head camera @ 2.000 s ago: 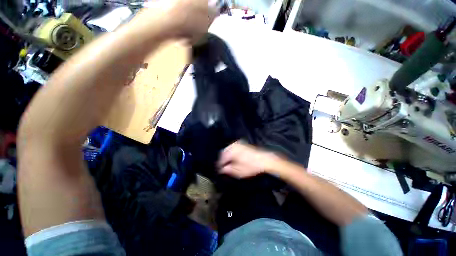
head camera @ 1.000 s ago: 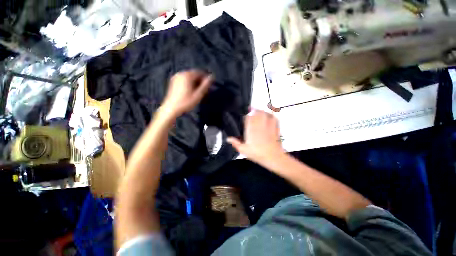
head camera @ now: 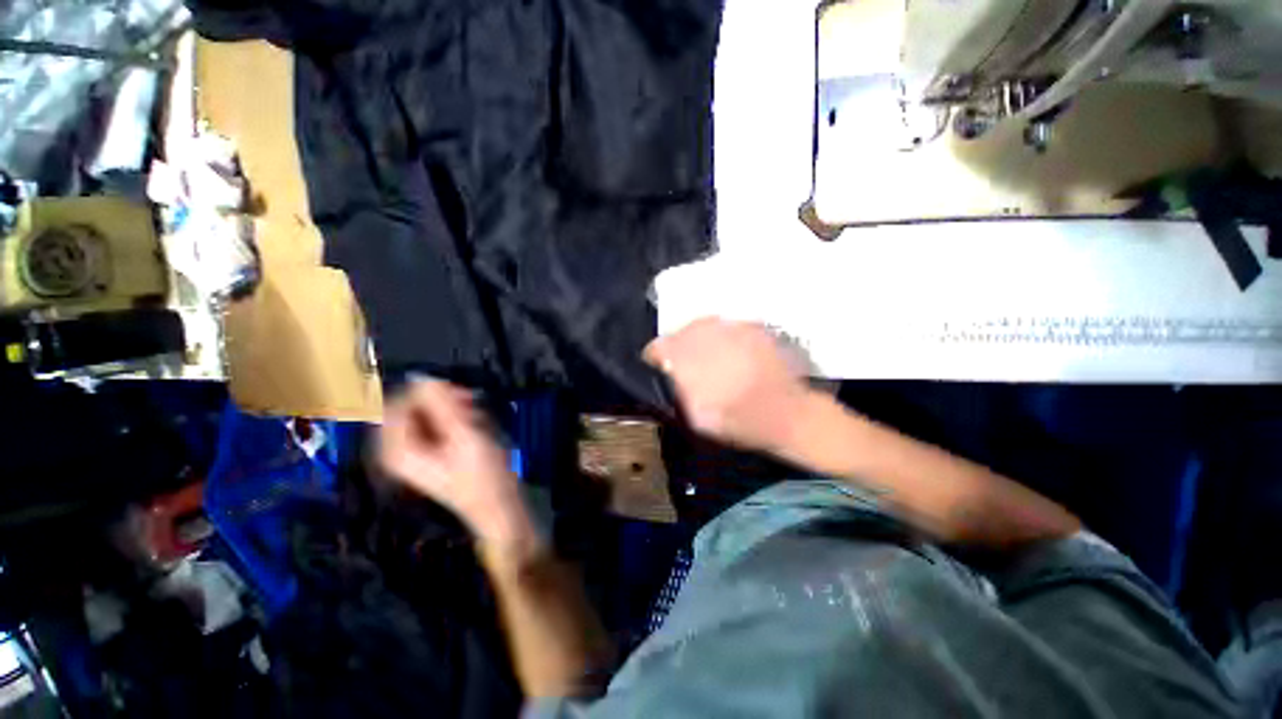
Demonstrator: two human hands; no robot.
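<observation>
The black garment piece (head camera: 492, 183) lies spread on the white table and cardboard, left of the machine, with its lower edge at the table's front edge. My right hand (head camera: 738, 386) is closed at the garment's lower right corner, with dark cloth at its fingertips. My left hand (head camera: 443, 450) is blurred, below the garment's lower left edge; whether its fingers hold cloth cannot be told. The sewing machine's needle area (head camera: 1005, 120) stands to the right, apart from the garment.
A cardboard sheet (head camera: 302, 337) and a crumpled white bundle (head camera: 211, 225) lie at the left, beside a yellowish box with a round disc (head camera: 85, 257). A black strip (head camera: 1230, 246) lies under the machine arm. A blue crate (head camera: 260, 492) stands below the table.
The view has shifted. The garment now lies flatter and reaches the table's front edge. My left hand has moved down off the cloth; my right hand stays at its lower right side.
</observation>
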